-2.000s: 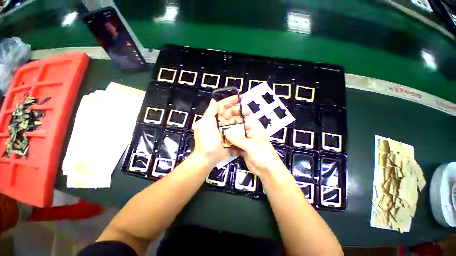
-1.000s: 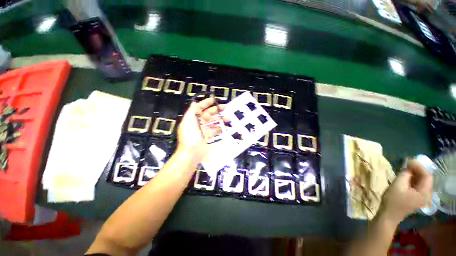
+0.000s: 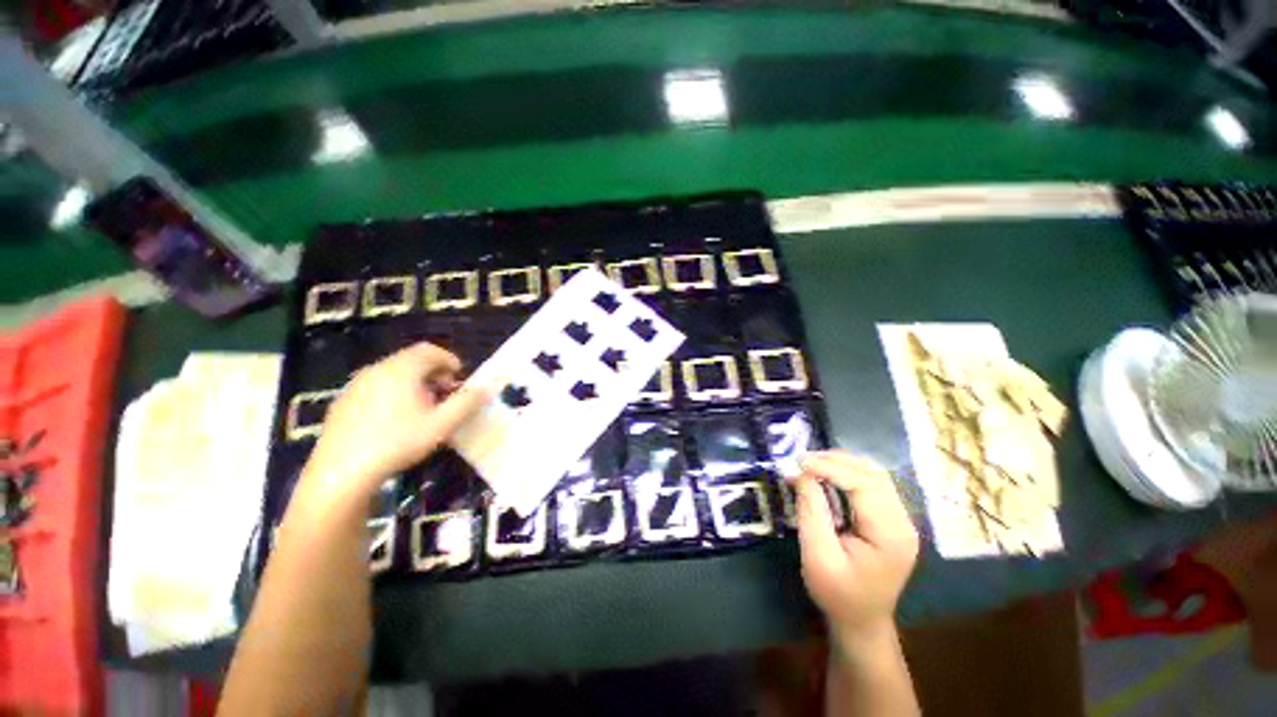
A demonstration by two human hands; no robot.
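Observation:
My left hand (image 3: 385,420) holds the lower left end of a white die-cut adhesive sheet (image 3: 560,350), tilted above the black blister tray (image 3: 546,217). The sheet carries two columns of black notched shapes. No phone-style frame shows in this hand. My right hand (image 3: 857,539) is over the tray's front right corner, with thumb and finger close together. A small pale spot shows at its fingertips; I cannot tell whether it is a held piece or glare. Pale-edged squares (image 3: 712,376) show in the tray's three rows; sheet and left hand hide some.
A stack of backing sheets (image 3: 189,490) lies left of the tray, beside the red parts tray (image 3: 56,518). A smartphone (image 3: 175,245) leans at the back left. Curled tan pieces (image 3: 980,441) lie on a white sheet at right, beside a white fan (image 3: 1148,420).
My right hand has come back left from beyond the tan pieces. The frame no longer shows in my left hand. One more pale-edged square shows at the back row's right end. The view has shifted right.

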